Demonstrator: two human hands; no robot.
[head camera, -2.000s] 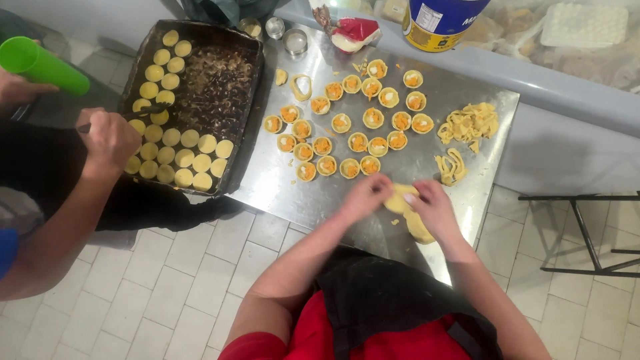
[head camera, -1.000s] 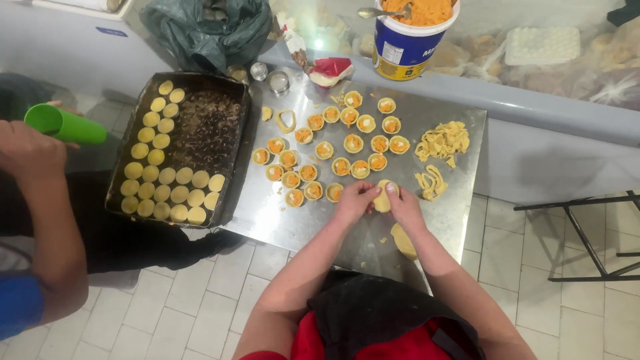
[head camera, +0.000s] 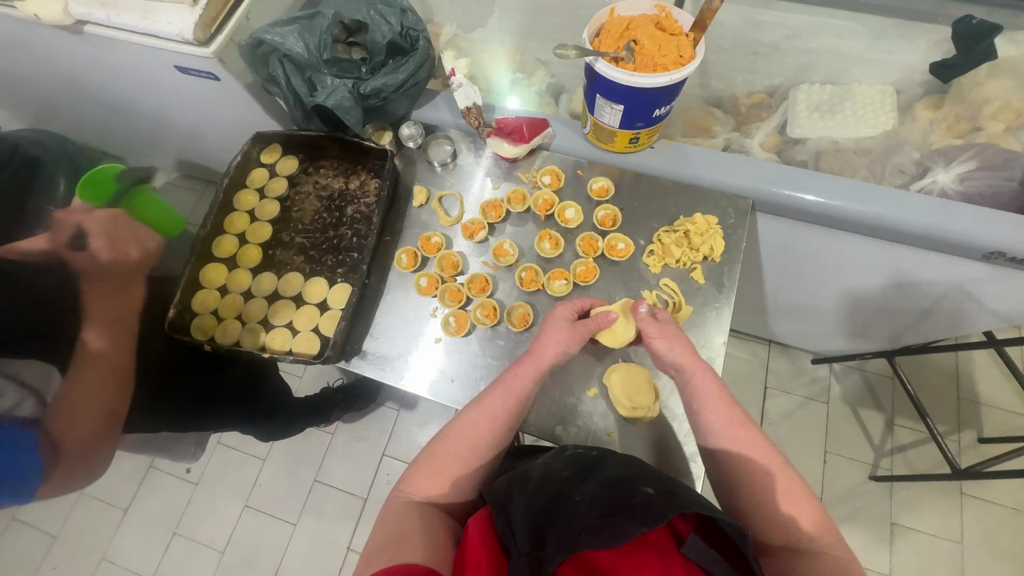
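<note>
Between my left hand (head camera: 570, 330) and my right hand (head camera: 658, 332) is a flat round of dough (head camera: 616, 324), pinched at both edges above the steel table. A stack of dough rounds (head camera: 632, 392) lies just below, near the table's front edge. Small dough cups with orange filling (head camera: 558, 280) are spread beyond my hands, many with a white piece on top. Dough scraps (head camera: 686, 242) are heaped at the right, with curled dough strips (head camera: 670, 299) close to my right hand. A dough ring (head camera: 448, 208) lies at the far left of the table.
A dark baking tray (head camera: 366, 264) with dough discs adjoins the table's left side. Beside it a co-worker's hand (head camera: 108, 240) is near a green cup (head camera: 144, 204). Metal cutters (head camera: 438, 150), a red and white packet (head camera: 518, 138) and a bucket of orange filling (head camera: 632, 96) stand beyond.
Two seconds ago my hands were at the dough stack; now they hold one round apart from it, farther up the table. The view has shifted. The co-worker's hand has left the tray.
</note>
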